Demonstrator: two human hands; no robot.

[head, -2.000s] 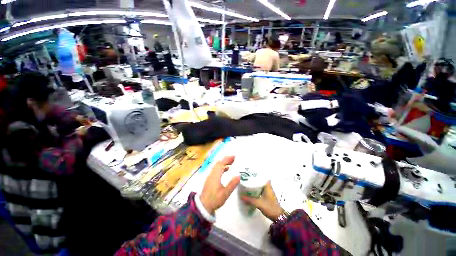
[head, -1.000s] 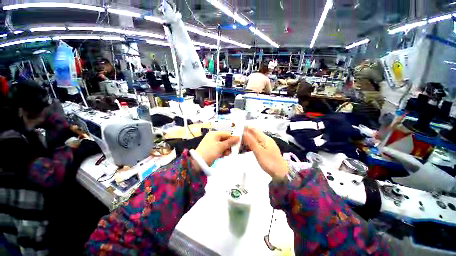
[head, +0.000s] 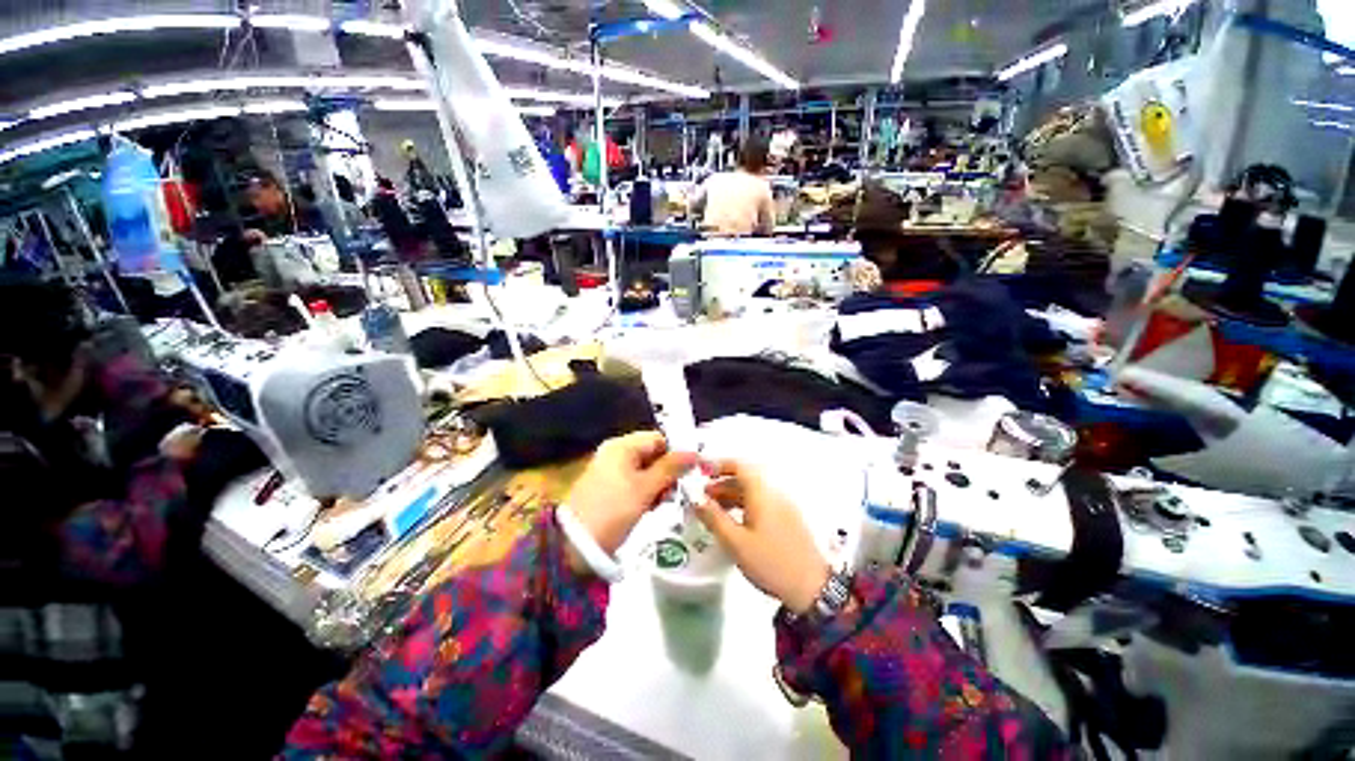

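A pale cup (head: 691, 617) with a round white top, a green mark on it and a greenish side stands on the white machine table (head: 595, 669) in front of me. My left hand (head: 624, 491) and my right hand (head: 761, 532) meet just above and behind its top. Their fingertips pinch a thin white piece (head: 687, 483), possibly a straw or wrapper; its exact form is blurred. My right fingers partly cover the cup's top.
The white sewing machine head (head: 1025, 520) lies right of my hands, with a round metal tin (head: 1033, 436) behind it. Black cloth (head: 572, 416) is heaped behind my hands. A grey-white motor end (head: 342, 424) and another person (head: 89, 431) are at left.
Two seconds ago my hands were at the cup. They then rose with the thin white piece and are now lower, closer to the cup's top. The view has also shifted.
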